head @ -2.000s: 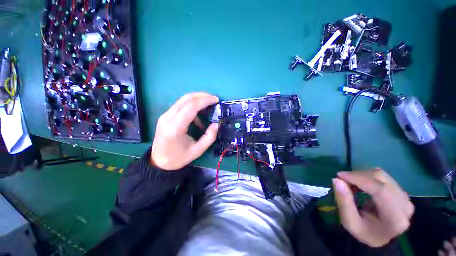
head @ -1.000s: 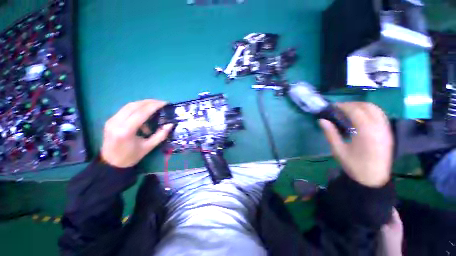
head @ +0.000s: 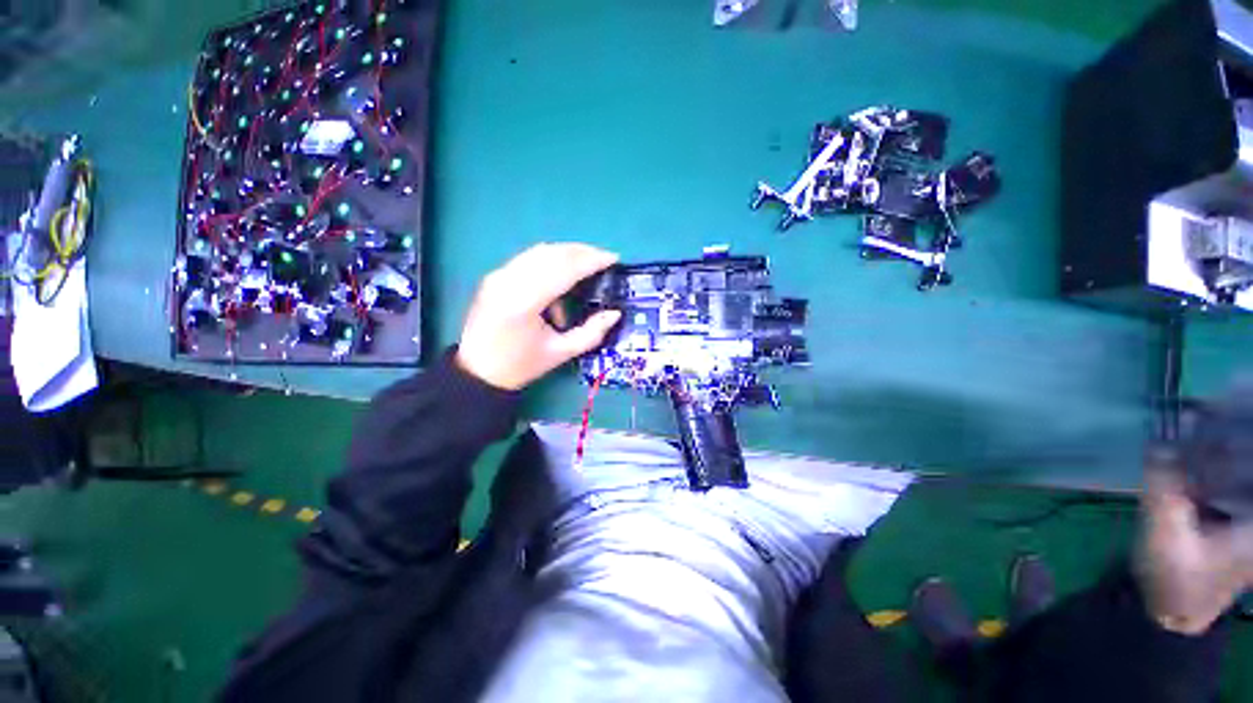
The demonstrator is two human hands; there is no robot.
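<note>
A black gun-shaped housing [head: 701, 316] lies open side up at the bench's front edge, its grip pointing toward my lap. Silver and black parts show inside, and a red wire [head: 585, 419] hangs from its lower left. My left hand [head: 536, 316] holds the housing's left end between thumb and fingers. My right hand [head: 1193, 549] is at the far right, blurred and cut off by the edge. It is closed around a dark, blurred thing that looks like the electric screwdriver [head: 1223, 453]; its tip is hidden.
A black tray [head: 422, 206] of wired modules with green dots stands at left. A pile of loose mechanism parts [head: 893, 192] lies behind and right of the housing. A dark box-shaped dispenser [head: 1141, 151] stands at right. A spare screwdriver with yellow cord [head: 62, 227] lies far left on white paper.
The right hand has taken the screwdriver from beside the loose parts and moved to the far right, below the dispenser. The left hand still holds the housing. The camera view has shifted.
</note>
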